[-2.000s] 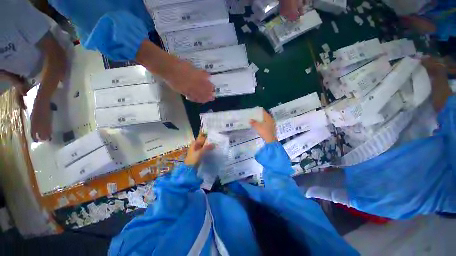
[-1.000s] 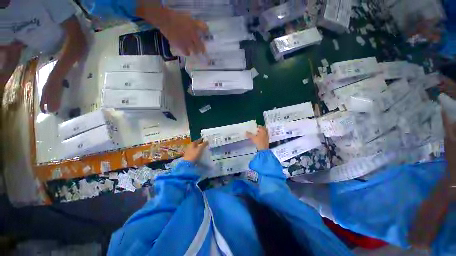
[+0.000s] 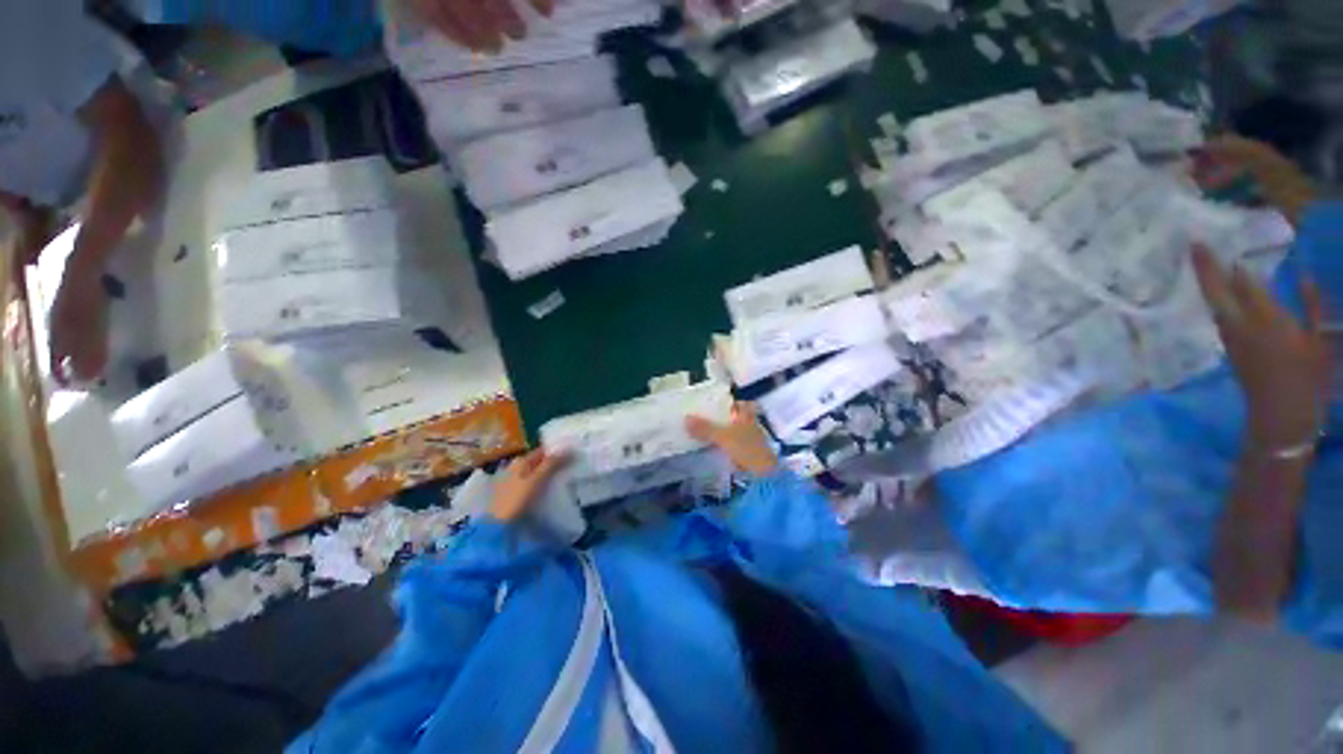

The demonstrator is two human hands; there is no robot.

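Note:
My left hand (image 3: 523,483) is at the left end of a white product box (image 3: 636,423), fingers closed on its edge. A white sheet-like piece (image 3: 560,513) shows blurred below that hand. My right hand (image 3: 732,438) grips the box's right end, thumb on its printed side. Another white box (image 3: 648,479) lies just below the held one, close to my blue smock. Several more boxes (image 3: 807,336) lie just right of my right hand, on the green table. Whether the held box rests on anything is unclear.
A row of boxes (image 3: 582,218) stands ahead, with a person's hand (image 3: 479,18) at its far end. Boxes (image 3: 309,298) stand on the pale orange-edged board (image 3: 405,405) at left. Loose boxes and labels (image 3: 1031,221) heap at right, beside another person's hands (image 3: 1267,332).
The view has shifted. Two seconds ago my left hand held a label sheet below the box; since then both hands have come to the box's ends. The right neighbour's hand is now raised, fingers spread.

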